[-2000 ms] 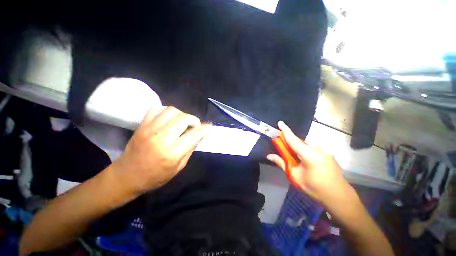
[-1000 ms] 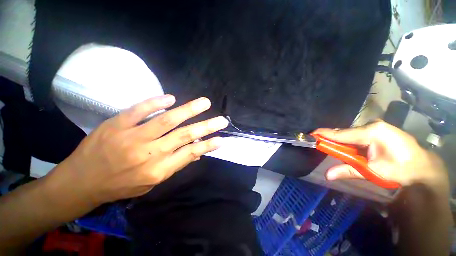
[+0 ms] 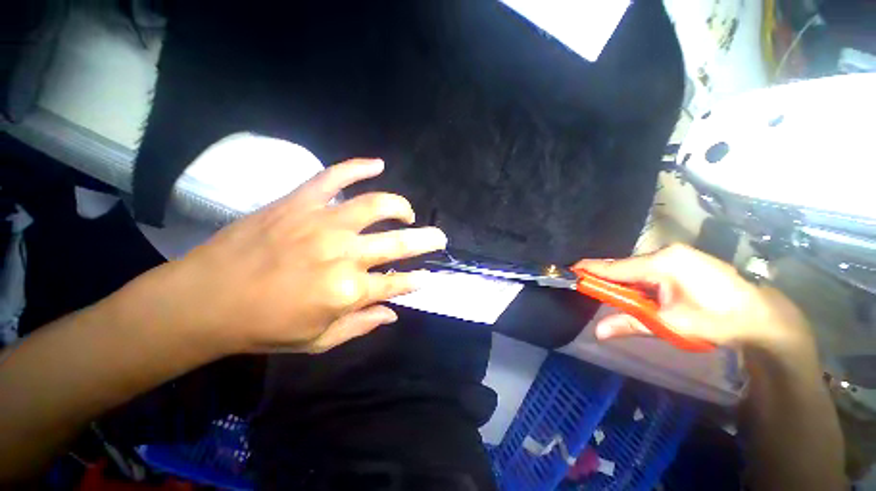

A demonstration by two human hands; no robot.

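Note:
A large black garment panel lies over the white table and its near edge. A white patch sits at the panel's near edge. My right hand holds orange-handled scissors, with the silver blades pointing left along the patch's upper edge. My left hand lies flat with its fingers spread on the panel and the patch's left end, beside the blade tips. My left fingertips partly hide the tips. Another white patch shows at the top of the panel.
A white sewing machine stands at the right. A ruler-marked table edge shows at the left. Blue plastic baskets with scraps are below the table. Black cloth hangs at the left, and dark-clothed legs are below centre.
The scissors have come from an angled position above the patch to lie along its upper edge. My left hand has opened from a pinch to spread fingers. The view has shifted.

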